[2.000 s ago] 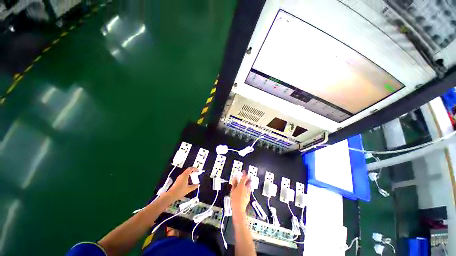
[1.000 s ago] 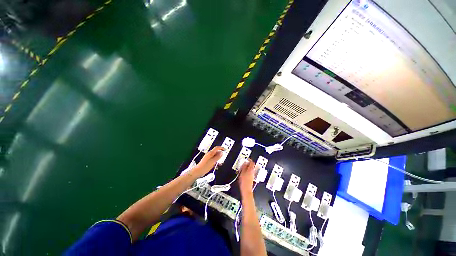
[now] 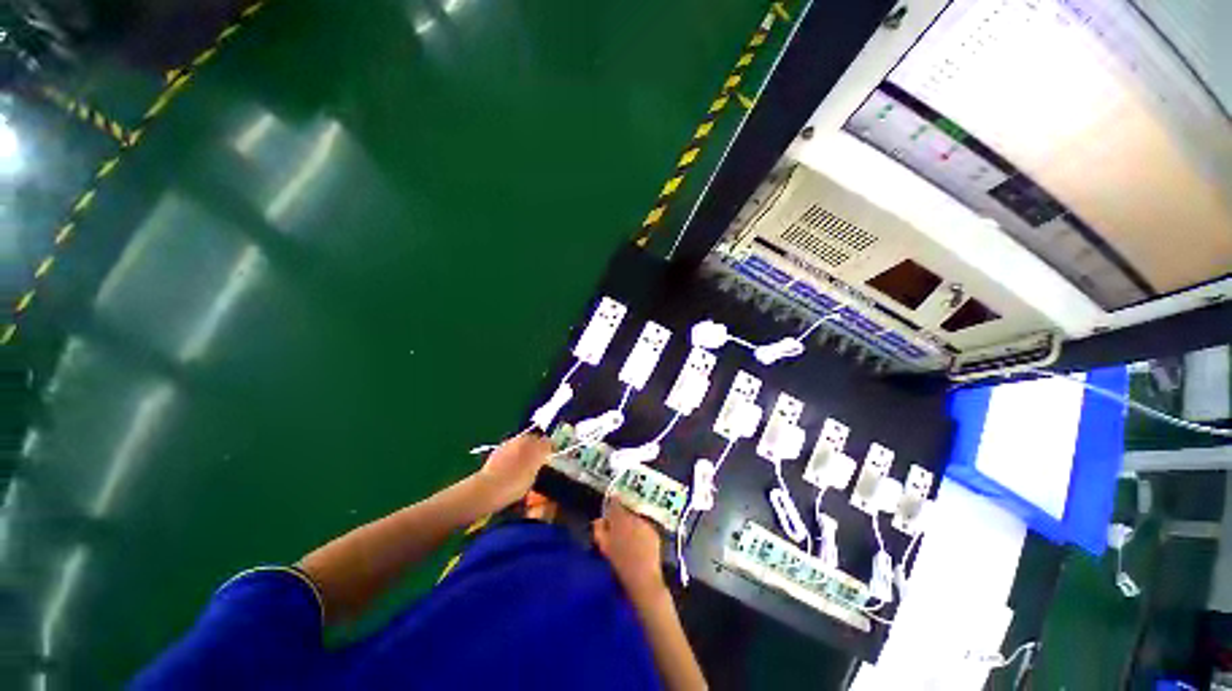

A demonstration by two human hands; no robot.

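Note:
Several white power adapters sit at the row of upright outlet strips (image 3: 649,356) on the black bench, their white output cords (image 3: 788,514) trailing toward the front edge. My left hand (image 3: 518,466) is at the left end of the left test board (image 3: 624,482). My right hand (image 3: 630,540) is at the same board's right part, near its front edge. The fingertips of both hands are small and blurred, so I cannot tell what they hold. The right test board (image 3: 800,578) lies untouched.
The beige tester (image 3: 865,257) stands behind the bench under the monitor (image 3: 1054,149). A white adapter (image 3: 708,334) with a cord lies before the tester. A blue tray (image 3: 1074,459) and white sheet (image 3: 959,567) are at right. Green floor (image 3: 405,270) is at left.
Both hands have moved from the outlet strips down toward me, to the left test board at the bench's front edge. The camera view has shifted, showing more of the tester's right side.

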